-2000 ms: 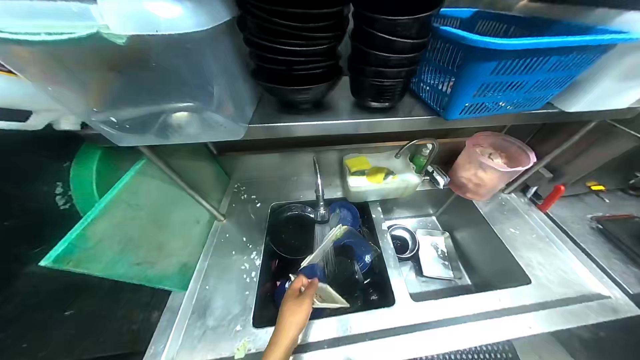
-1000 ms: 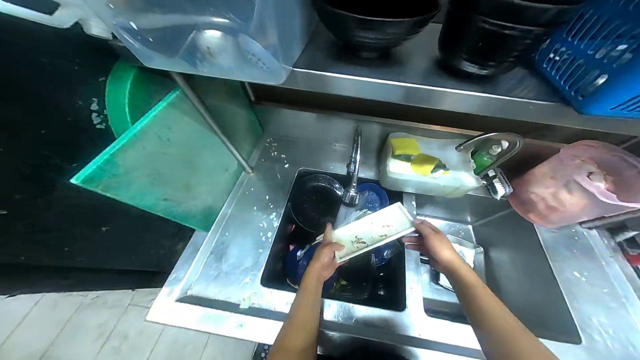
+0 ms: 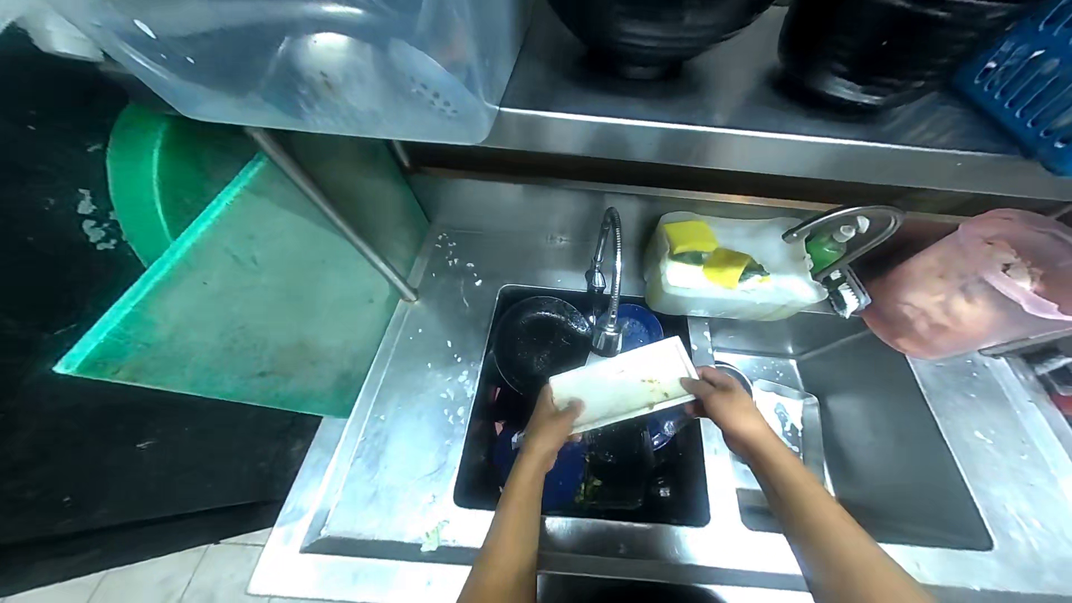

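My left hand (image 3: 550, 421) grips the left end of a white rectangular plate (image 3: 620, 387), and my right hand (image 3: 725, 404) grips its right end. The plate is tilted over the left sink basin, just below the spout of a metal faucet (image 3: 610, 335). Small food bits stick to its face. Under it, a black round pan or plate (image 3: 540, 339), blue dishes (image 3: 563, 469) and dark dishes lie in the basin. Whether water is running is hard to tell.
Right basin (image 3: 888, 435) holds a metal tray (image 3: 787, 419). Behind stand a white tub (image 3: 729, 293) with yellow sponges (image 3: 692, 237) and a pink bucket (image 3: 963, 285). A green board (image 3: 260, 310) leans left. The shelf edge (image 3: 712, 151) overhangs, with black bowls and a clear bin (image 3: 335, 75).
Two seconds ago only my left hand showed, holding a white piece under the faucet; my right hand has since come in and grips the plate's right end. The view has moved closer.
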